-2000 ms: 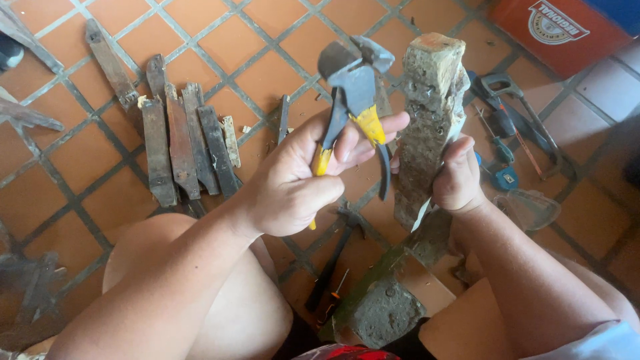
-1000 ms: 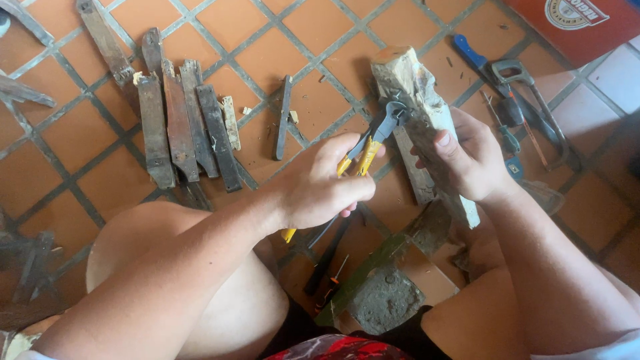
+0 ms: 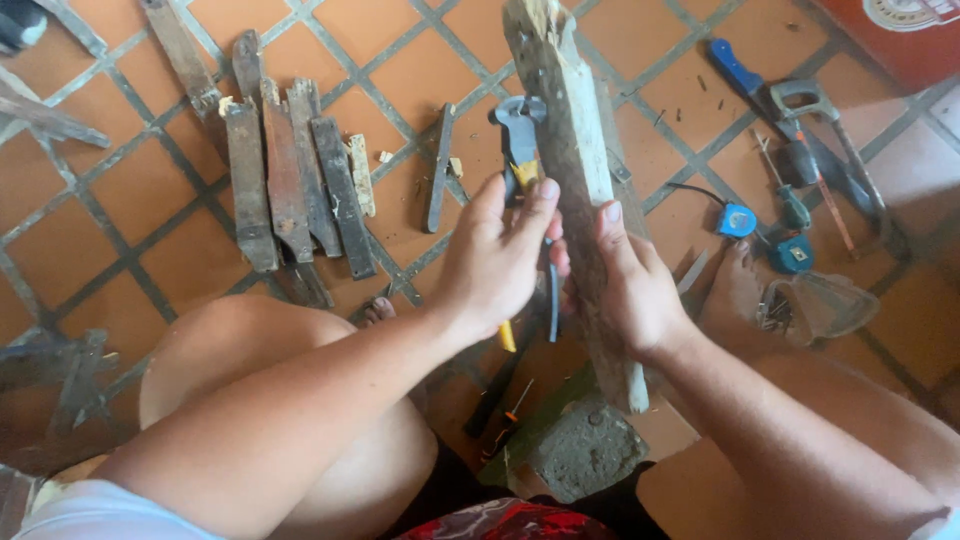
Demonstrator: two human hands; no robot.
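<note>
My left hand [image 3: 499,251] is closed around yellow-handled end-cutting pincers [image 3: 523,139], jaws pointing up beside a rough wooden block. One handle hangs apart from the other below the hand. My right hand [image 3: 637,285] grips the long, weathered wooden block [image 3: 574,150], its thumb on the pale side face. The block's upper end is splintered. Whether the pincer jaws touch the block cannot be told. A flat wooden strip [image 3: 621,169] shows behind the block.
Old wooden slats [image 3: 289,172] lie at the left on tiles. At right are a hacksaw [image 3: 806,90], a blue-handled handsaw [image 3: 735,67], tape measures [image 3: 736,220], a screwdriver [image 3: 793,208] and a clear plastic container [image 3: 825,304]. A concrete-covered block [image 3: 589,450] sits between my legs; a red box [image 3: 885,45] stands upper right.
The pincers were raised away from the block at first, then their jaws met its upper part; now they are upright beside its left side, lower along it.
</note>
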